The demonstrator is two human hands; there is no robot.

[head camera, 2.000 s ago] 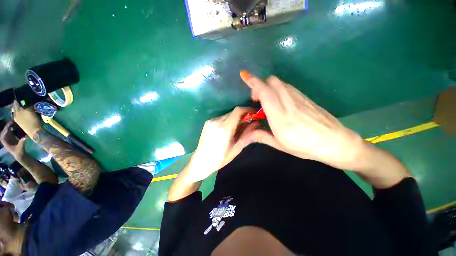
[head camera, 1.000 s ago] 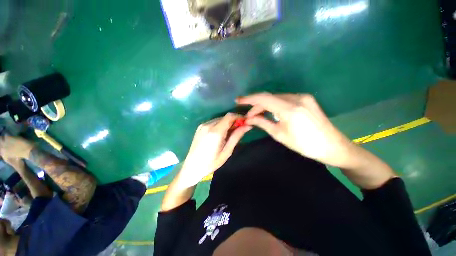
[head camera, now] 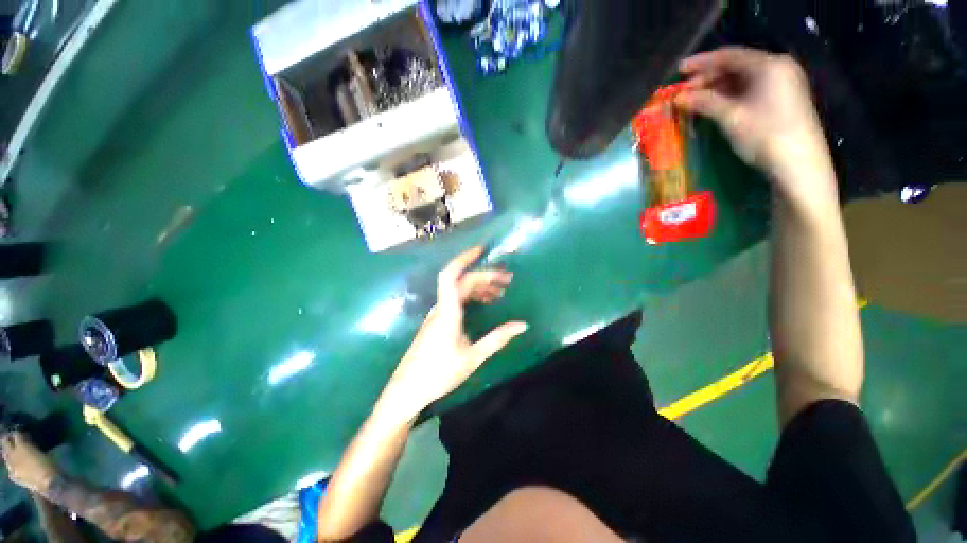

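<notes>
The red-orange snack packet [head camera: 663, 149] with orange food showing is at the right part of the green bench, its red lower end towards me. My right hand [head camera: 758, 106] pinches its top edge between thumb and fingers. My left hand [head camera: 451, 334] is over the bench in front of me, fingers apart, with nothing seen in it. The small red scrap is not visible.
An open blue-and-white screw feeder [head camera: 329, 154] stands ahead. A large dark blurred tool [head camera: 615, 80] hangs beside the packet. Black cylinders [head camera: 143, 327], a tape roll [head camera: 138, 368] and a neighbour's tattooed arm [head camera: 95, 509] are at left; a cardboard box [head camera: 907, 255] is right.
My hands have parted. My right hand has moved right and forward to the packet, which has come into view. My left hand has opened, and the red scrap is gone from sight.
</notes>
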